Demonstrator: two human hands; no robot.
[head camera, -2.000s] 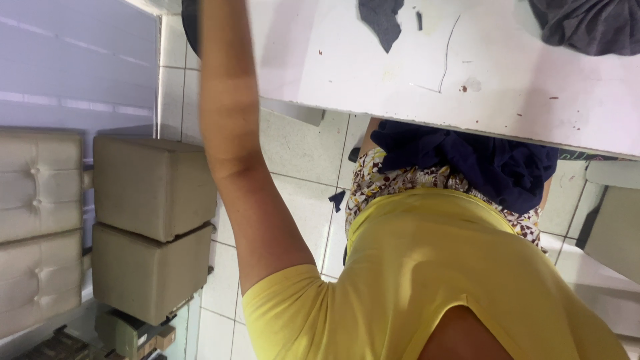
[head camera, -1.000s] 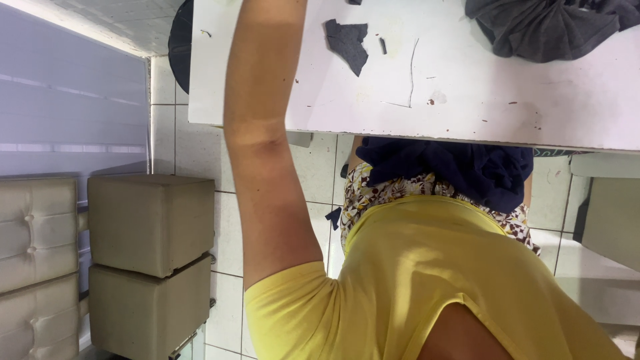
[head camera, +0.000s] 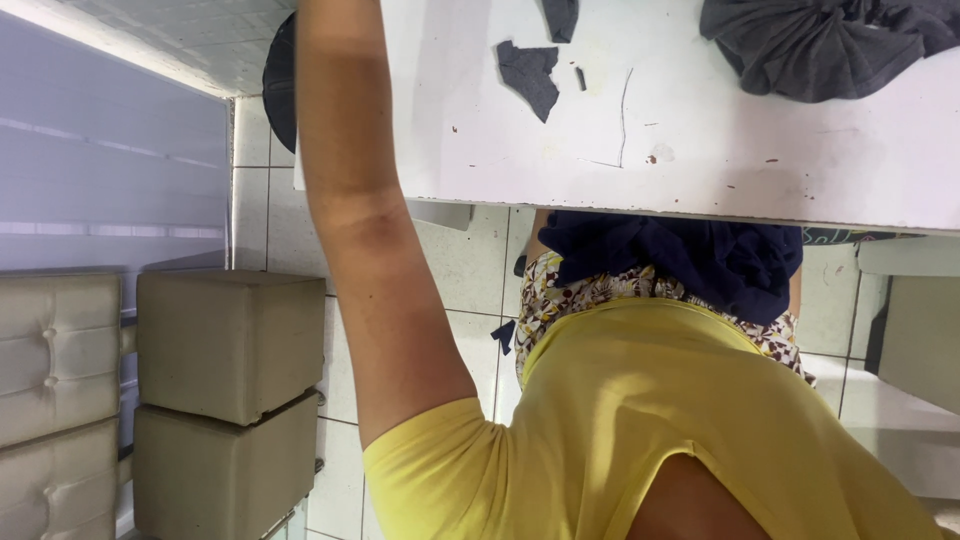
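Observation:
My left arm reaches up over the white tabletop (head camera: 480, 169), and its hand lies beyond the top edge of the view. My right hand is not in view either, so what each hand holds or touches is hidden. Two dark grey fabric scraps, one ragged (head camera: 529, 75) and one narrower (head camera: 562, 16), lie to the right of the left forearm. A small dark sliver (head camera: 580, 79) and a bent dark thread (head camera: 623, 124) are close by. Gathered dark grey cloth (head camera: 817, 52) spreads at the upper right. Navy cloth (head camera: 675, 255) rests on my lap below the table edge.
Two beige padded cube stools (head camera: 195, 345) stand on the tiled floor at the left, beside tufted cream upholstery (head camera: 52, 360). A round black object (head camera: 280, 86) shows behind the table's left end. A dark blue scrap (head camera: 503, 337) is near my leg.
The view has shifted, bringing more of the tabletop's left end into sight than two seconds ago. The left arm stays stretched over the table. No plain change in the cloth.

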